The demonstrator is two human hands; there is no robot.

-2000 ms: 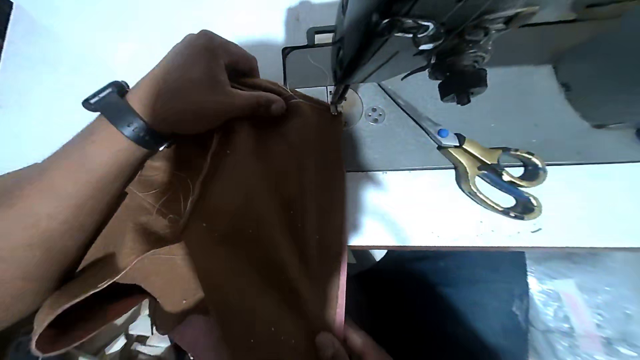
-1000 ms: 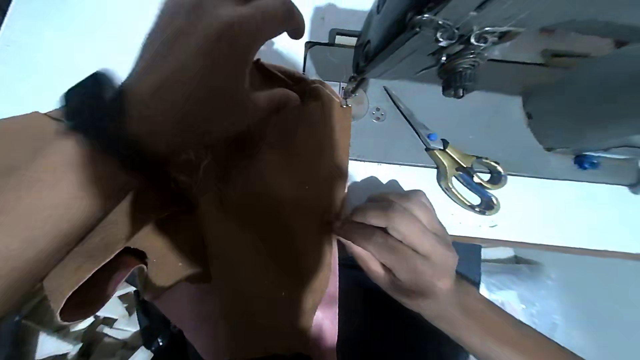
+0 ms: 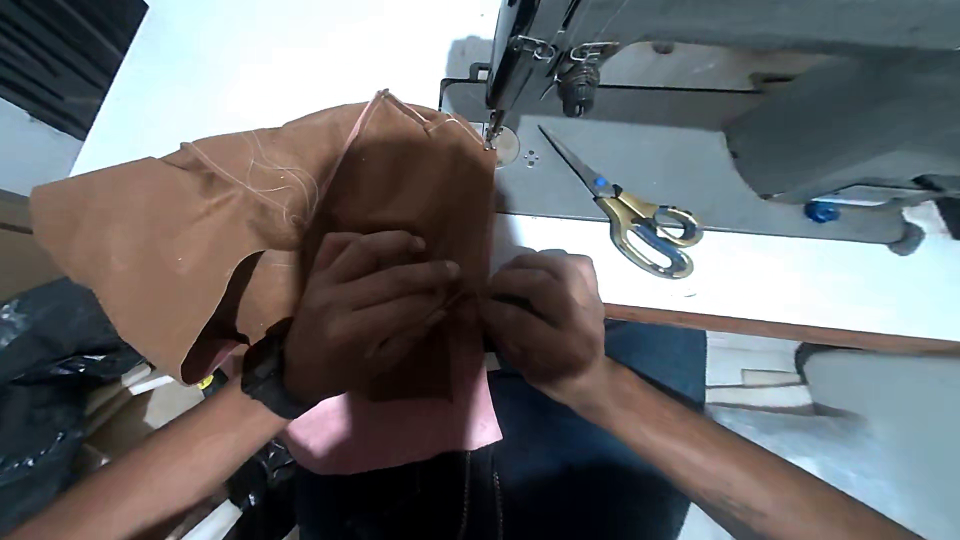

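Observation:
Brown fabric [image 3: 405, 180] with a pink layer [image 3: 397, 431] showing beneath its lower end lies over the table edge. Its upper right corner sits at the presser foot [image 3: 490, 139] of a sewing machine [image 3: 675, 30]. My left hand [image 3: 375, 311], with a dark watch [image 3: 270, 371] at its wrist, rests on the fabric with bent fingers pinching near the right edge. My right hand [image 3: 544, 315] grips that same edge, knuckles up, close beside the left fingertips. Loose pale threads [image 3: 281, 176] trail over the left part. What lies between the fingertips is hard to make out.
Gold-and-black handled scissors [image 3: 637, 217] lie partly on the machine bed [image 3: 645, 157] and partly on the white tabletop [image 3: 810, 277]. Black plastic bags [image 3: 52, 390] are at the lower left. A brown table edge [image 3: 750, 326] runs above my dark-clothed lap.
My left hand has moved from the fabric's top near the machine down to its middle. My right hand, low at the edge two seconds ago, moved up and now grips the edge beside it.

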